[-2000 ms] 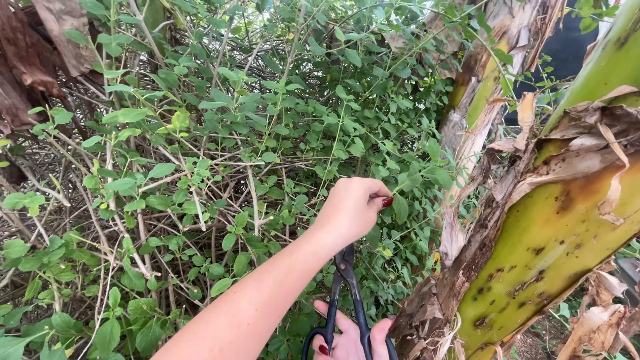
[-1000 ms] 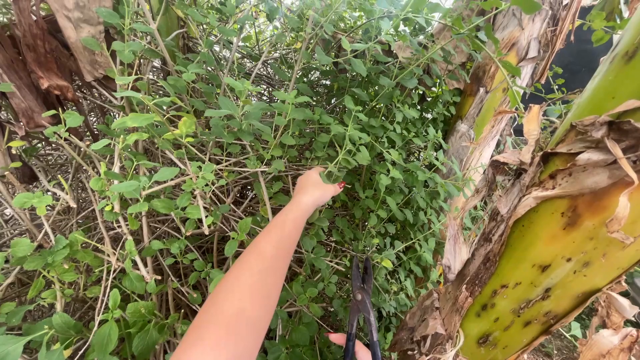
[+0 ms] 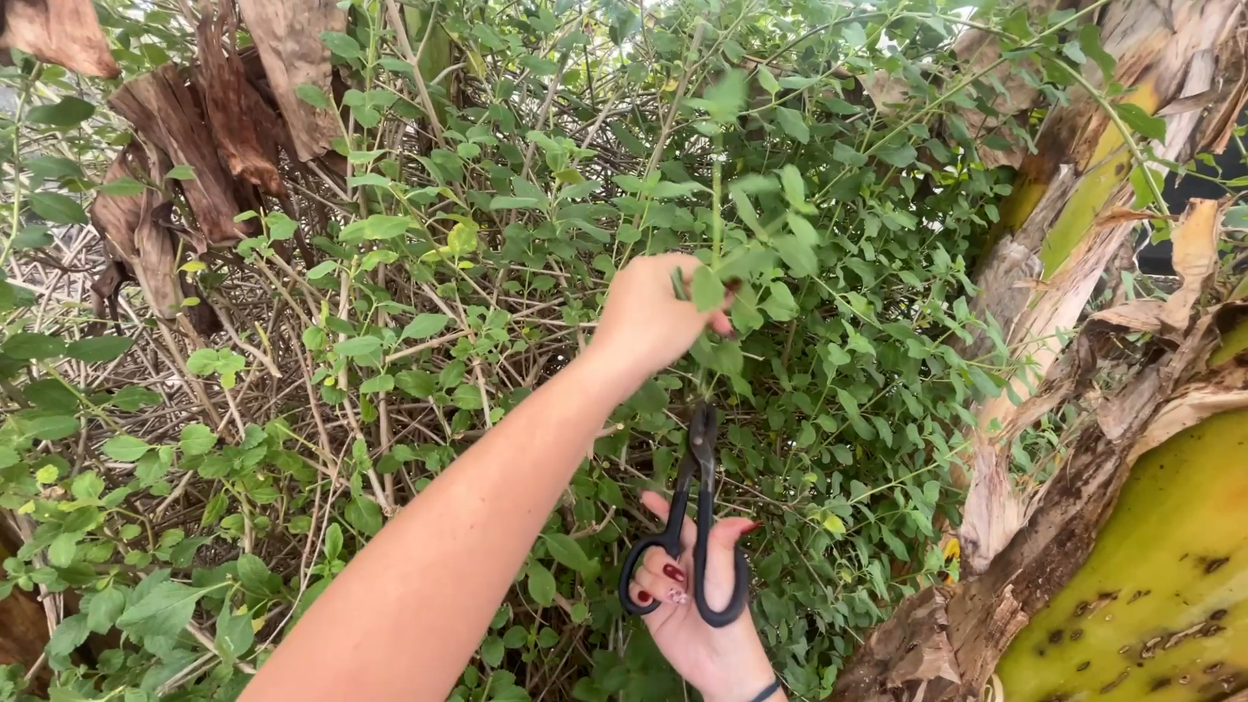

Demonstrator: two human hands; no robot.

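Observation:
A leafy green stem (image 3: 717, 200) is pinched in the fingers of my left hand (image 3: 655, 310), near the middle of the view. Below it, my right hand (image 3: 697, 595) comes up from the lower edge, palm up, with fingers through the black handles of a pair of scissors (image 3: 702, 487). The scissors point upward. Their short dark blades look closed, with the tips just under the held stem; leaves and blur hide whether they touch it. Dark red nail polish shows on the right hand.
A dense shrub (image 3: 429, 380) of thin woody branches and small leaves surrounds both hands. Dry brown bark-like sheaths (image 3: 185, 166) hang at the upper left. At the right leans a thick yellow-green banana-like trunk (image 3: 1150, 565) with peeling dry sheaths (image 3: 1024, 370).
The scissors and right hand have come up into fuller view, and the blades have closed from slightly apart. The left hand now plainly holds a leafy stem. The view has shifted somewhat.

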